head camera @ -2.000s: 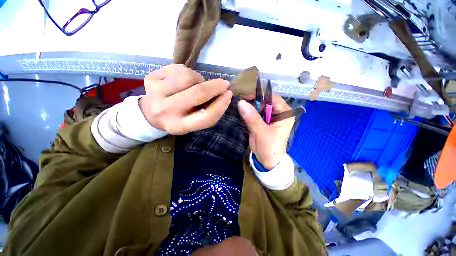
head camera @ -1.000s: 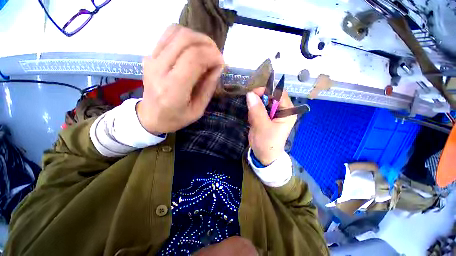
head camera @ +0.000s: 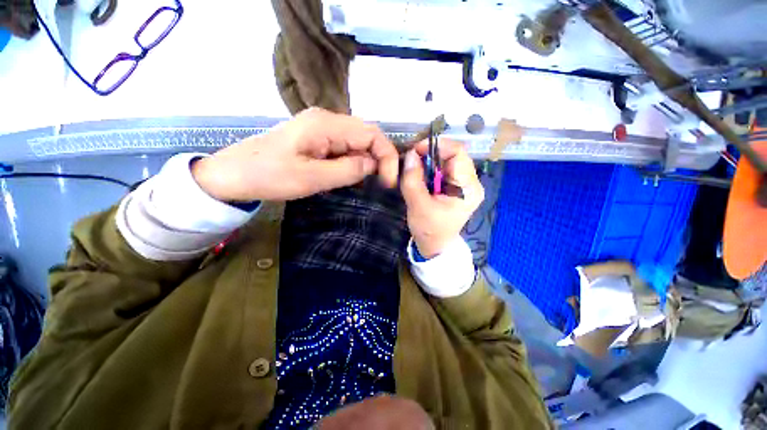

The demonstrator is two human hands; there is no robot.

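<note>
A brown garment piece (head camera: pixel 313 63) runs from the white table down behind my left hand, and a small corner of it shows between my hands. My left hand (head camera: pixel 315 158) has its fingertips closed at the cloth's edge; how much cloth is pinched is hidden. My right hand (head camera: pixel 443 189) holds thread snips (head camera: pixel 437 172) with dark blades pointing up and a pink part in the palm. The blades are at the cloth's corner and look close together.
Eyeglasses (head camera: pixel 139 52) lie at the table's upper left. A ruler strip (head camera: pixel 168 140) runs along the front edge. Machine parts (head camera: pixel 547 32) are at the upper right, an orange disc (head camera: pixel 744 218) at the far right. A blue crate (head camera: pixel 547 227) and cut pieces (head camera: pixel 618 306) are below.
My left hand has come down from its raised position to the cloth beside my right hand. The snips' blades are closer together and more upright. The view has shifted a little.
</note>
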